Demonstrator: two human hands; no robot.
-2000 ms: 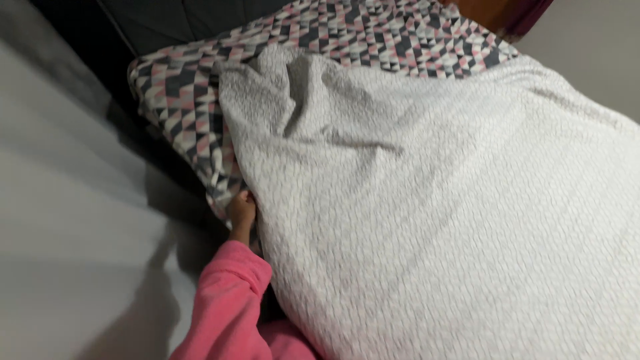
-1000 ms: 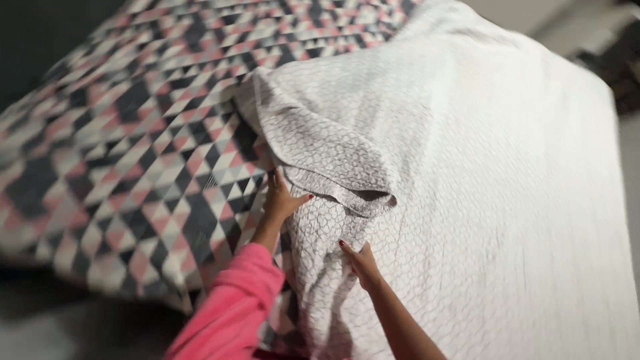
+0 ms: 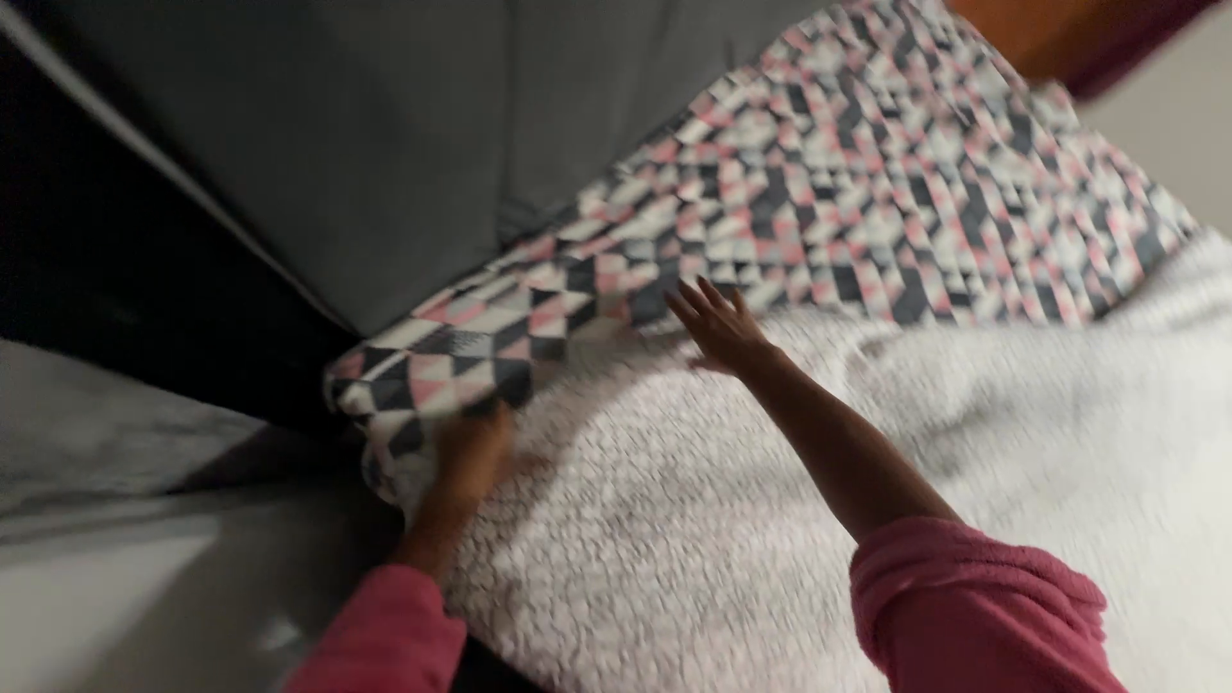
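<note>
A white textured bedspread [image 3: 674, 520] covers the near part of the bed, its upper edge lying over a fitted sheet [image 3: 789, 192] patterned with pink, grey and white triangles. My right hand [image 3: 722, 332], fingers spread, is at the bedspread's upper edge and holds nothing. Near the mattress's left side, my left hand [image 3: 476, 448] is at the bedspread's left edge. It is blurred, so whether its fingers grip the cloth cannot be told.
A dark grey padded headboard [image 3: 414, 144] stands along the head of the bed. Left of the bed is a pale floor [image 3: 144, 577] with a shadow on it. An orange-brown wooden surface [image 3: 1025, 34] shows at the top right.
The folded-back flap of the bedspread now lies spread toward the bed's left side, over sheet that showed a second ago. My hands have moved apart. The view has swung toward the headboard.
</note>
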